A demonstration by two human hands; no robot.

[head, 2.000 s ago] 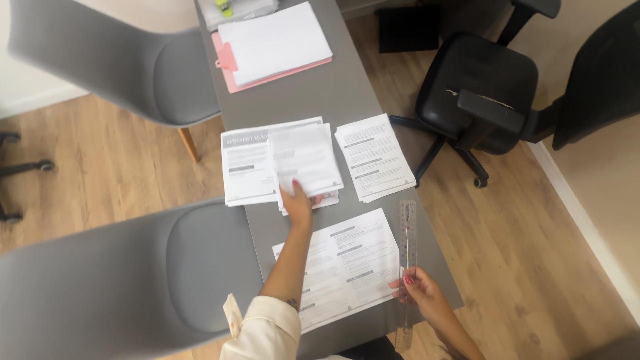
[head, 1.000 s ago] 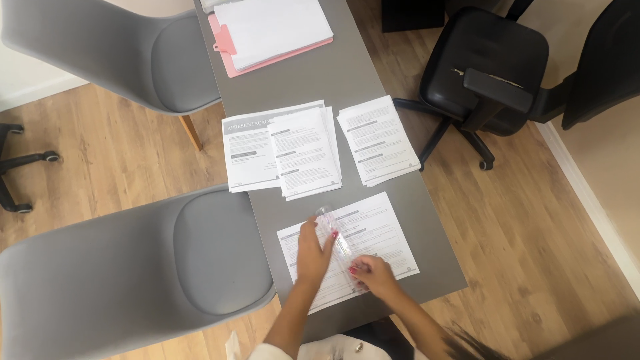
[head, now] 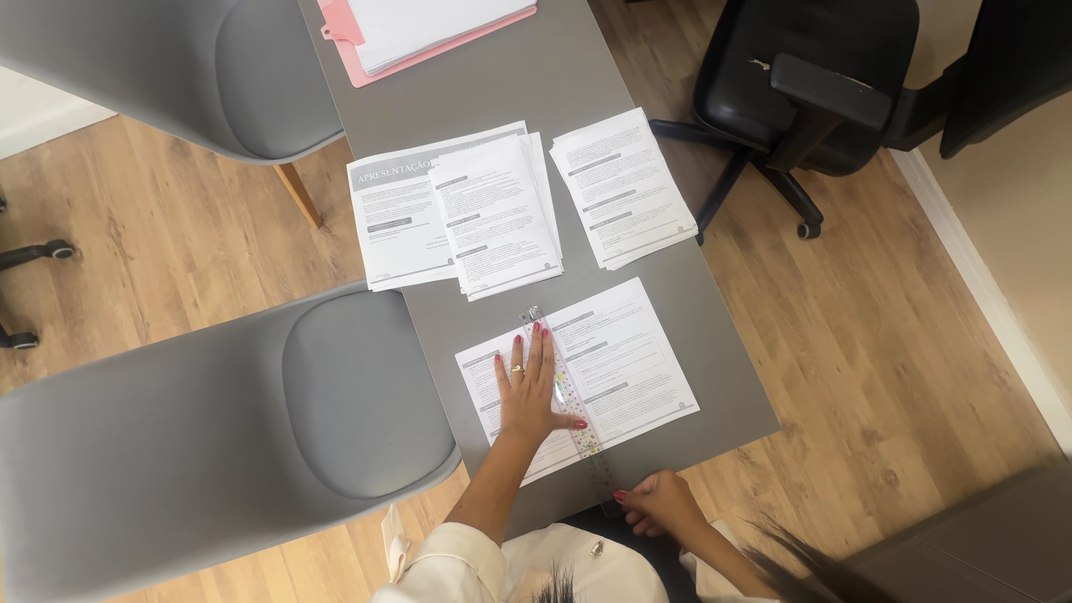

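Observation:
A printed sheet [head: 636,368] with two columns of text lies near the end of the grey table. Across its middle runs a clear plastic ruler with coloured dots [head: 579,414], its lower end reaching past the sheet to the table edge. My left hand [head: 529,389] lies on the ruler and the left part of the sheet, fingers spread, a ring on one finger. At the ruler's lower end is my right hand [head: 662,502], fingers curled, with the thumb at the ruler; whether it grips it cannot be told.
Beyond the sheet lie two overlapping stacks of printed pages [head: 398,201] [head: 502,222] and another stack [head: 624,188] to the right. A pink clipboard [head: 360,71] with white paper is at the far end. Grey chairs [head: 368,394] stand left of the table [head: 720,352], a black office chair [head: 796,67] right.
The left hand went from the page stacks to the ruler. The ruler, earlier at the sheet's right edge, now lies across its middle. Since one second ago, the right hand has moved down to the ruler's lower end.

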